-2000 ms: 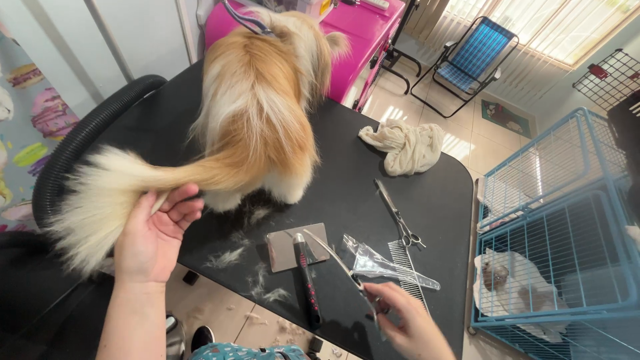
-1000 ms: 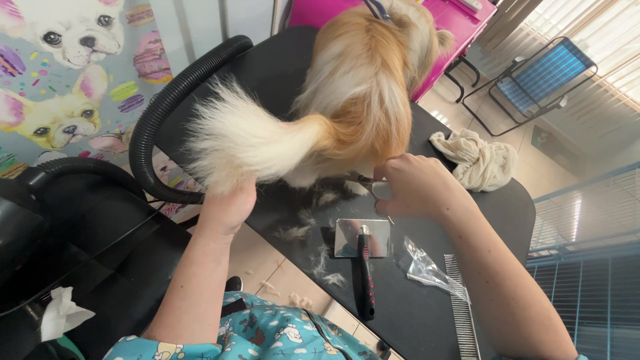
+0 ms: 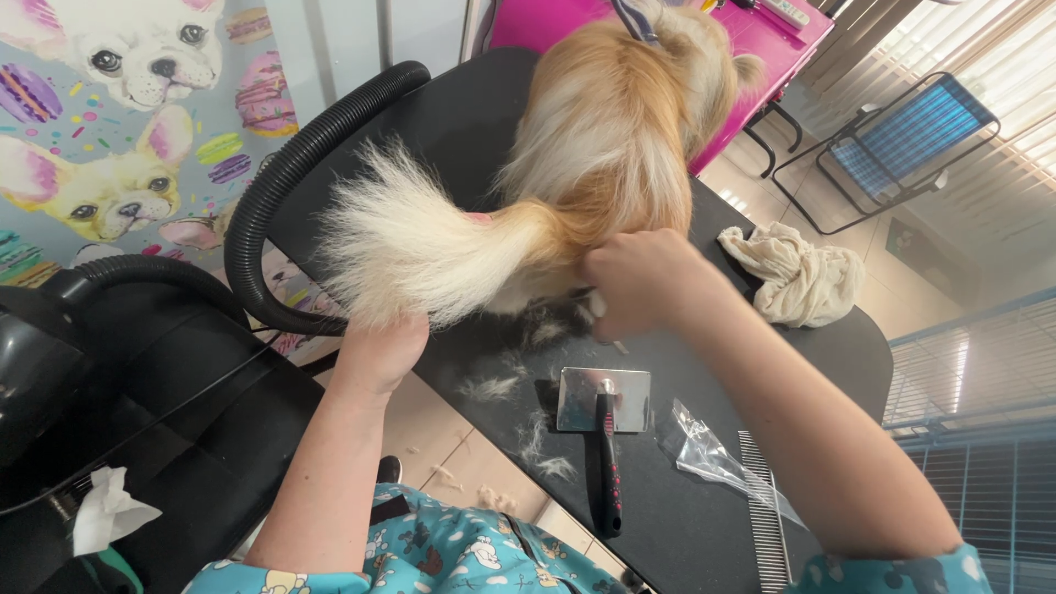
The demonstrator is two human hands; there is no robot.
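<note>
A tan and white long-haired dog point(image 3: 610, 124) stands on the black grooming table point(image 3: 825, 363), facing away. My left hand point(image 3: 388, 351) is under its pale bushy tail point(image 3: 412, 239), the fingers largely hidden by fur. My right hand point(image 3: 631, 280), slightly blurred, is curled close to the dog's rear at the tail base; any tool in it is hidden from this angle. Nearer me lie a slicker brush point(image 3: 609, 462) with a black handle, a clear plastic sleeve point(image 3: 701, 445) and a metal comb point(image 3: 763, 511), partly behind my right forearm. Cut fur point(image 3: 491, 388) is scattered on the table.
A crumpled cream cloth point(image 3: 796, 276) lies at the table's right edge. A black ribbed hose point(image 3: 272, 181) curves along the left side. Beyond the dog is a pink cabinet point(image 3: 784, 49); to the right are a folding chair point(image 3: 916, 140) and a blue wire cage point(image 3: 973, 363).
My right hand, beside the tools two seconds ago with scissors in it, has moved up to the dog's rear. My left hand has stayed at the tail. The view has shifted left.
</note>
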